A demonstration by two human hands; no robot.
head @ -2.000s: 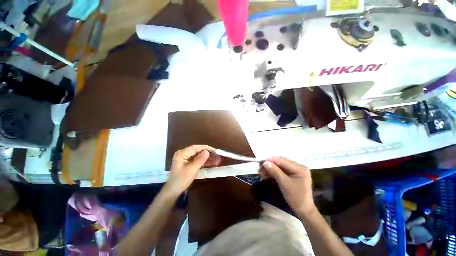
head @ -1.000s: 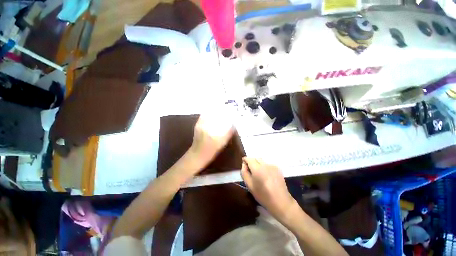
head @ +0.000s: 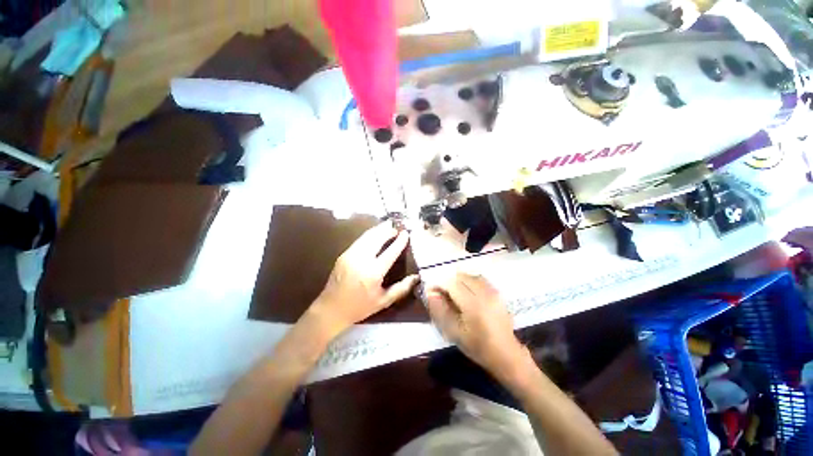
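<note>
The flat brown cut panel (head: 299, 263) lies on the white table, its upper right corner at the presser foot (head: 398, 218) of the industrial lockstitch machine (head: 642, 116). My left hand (head: 361, 276) rests on the panel, fingertips at its right edge just below the foot. My right hand (head: 472, 312) is at the panel's right edge, lower down, with its fingers bent. The white strip is not clearly visible; glare and my fingers hide the edge. Whether either hand pinches anything cannot be told.
Stacked brown pieces (head: 134, 232) lie at left with a white curved piece (head: 236, 96) on them. Scraps (head: 535, 218) bunch under the machine arm. A pink tool holder (head: 364, 58) hangs in front of the head. A blue plastic crate (head: 682, 334) stands at right, brown fabric (head: 379, 410) in my lap.
Both hands have moved from holding the white strip over the panel's lower right to the panel's right edge. My left hand is now up by the presser foot. The view has shifted.
</note>
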